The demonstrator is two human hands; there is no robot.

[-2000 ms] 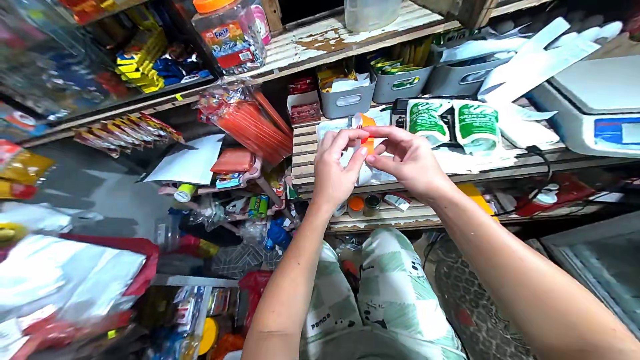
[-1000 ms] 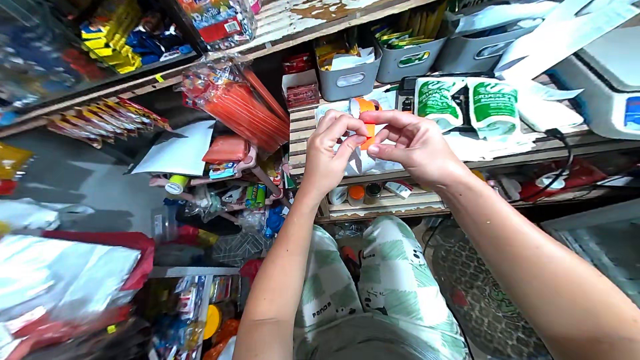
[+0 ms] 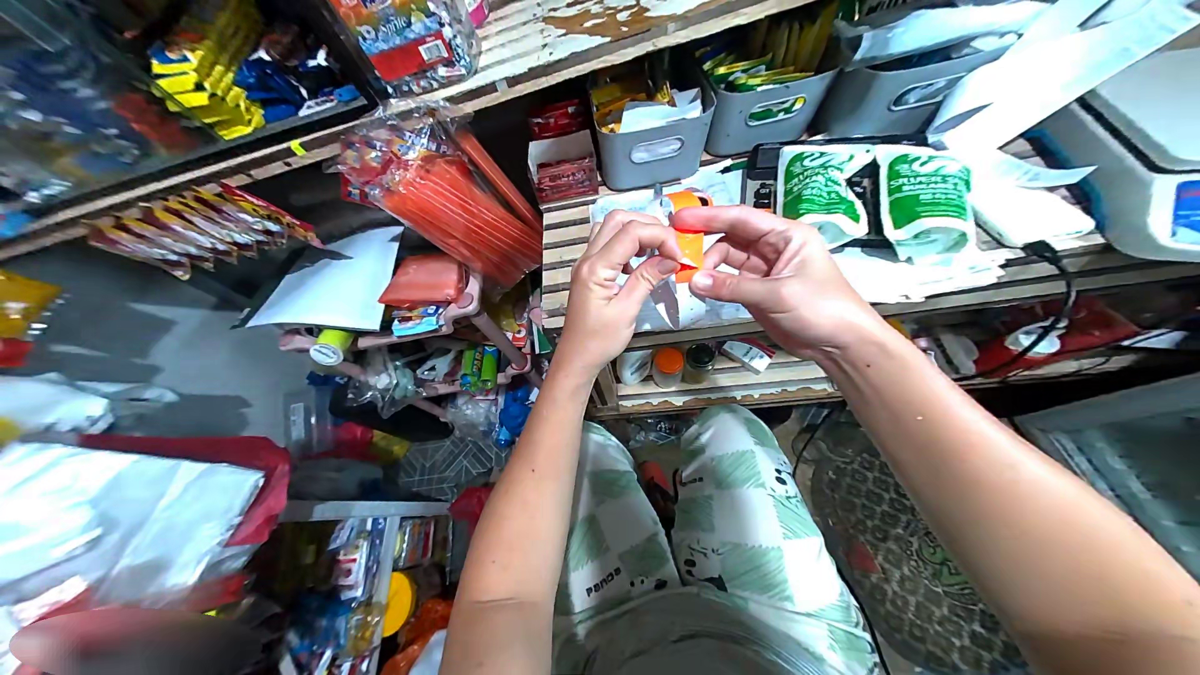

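Note:
Both hands meet above the slatted wooden shelf in the head view. My left hand (image 3: 623, 281) pinches the lower left edge of a small orange strip (image 3: 691, 249) between thumb and fingertips. From the other side, my right hand (image 3: 783, 272) has its index finger and thumb at the strip's right edge. Just behind the fingers lies an orange roll (image 3: 689, 199), partly hidden; whether the strip joins it I cannot tell. White plastic (image 3: 661, 314) lies under the hands. Two green and white packets (image 3: 825, 192) rest to the right on a dark device.
Grey baskets (image 3: 653, 150) with sachets stand behind the hands. A white scale (image 3: 1125, 150) is at the right, a black cable (image 3: 1069, 281) hanging near it. Orange straws in plastic (image 3: 459, 211) hang at the left. Small jars (image 3: 667, 366) stand on the lower shelf.
The hands stay together at the orange strip, while the fingers have shifted and more of the strip now shows between them. The view has moved closer to the shelf.

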